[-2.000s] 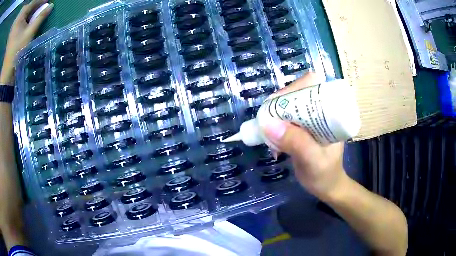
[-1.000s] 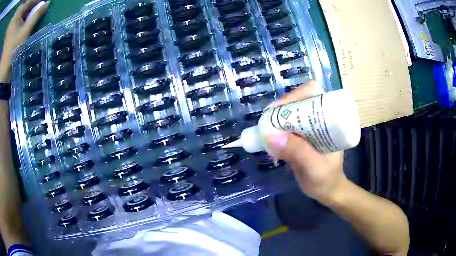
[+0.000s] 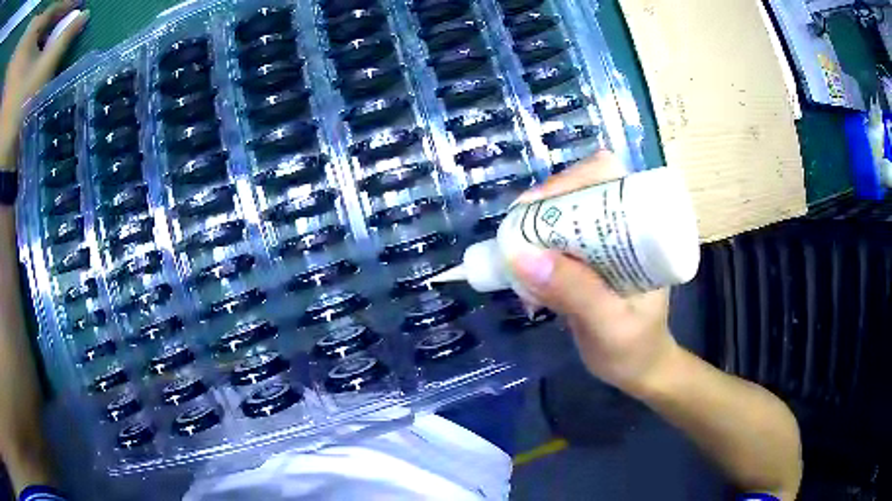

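Note:
My right hand (image 3: 597,294) holds a white squeeze bottle (image 3: 650,230) tilted nearly flat, its thin nozzle pointing left. The nozzle tip is at a black wheel (image 3: 416,281) in a right-hand row of the tray; whether it touches cannot be told. The clear blister tray (image 3: 337,161) holds many black wheels in rows, each with a shiny centre. My left hand (image 3: 41,49) is at the far left corner, beyond the tray's edge, with its fingers bent around a white oval object (image 3: 63,29). My right hand and the bottle hide some wheels.
A tan cardboard sheet (image 3: 719,117) lies right of the tray. A grey metal fixture (image 3: 817,59) and a blue item (image 3: 865,155) are at the upper right. Black ribbed material (image 3: 802,323) is at the lower right. White cloth (image 3: 362,465) shows under the tray's near edge.
The tray and cardboard have shifted slightly left and up in view. The nozzle was at a similar spot in the same row before. My left hand keeps its place.

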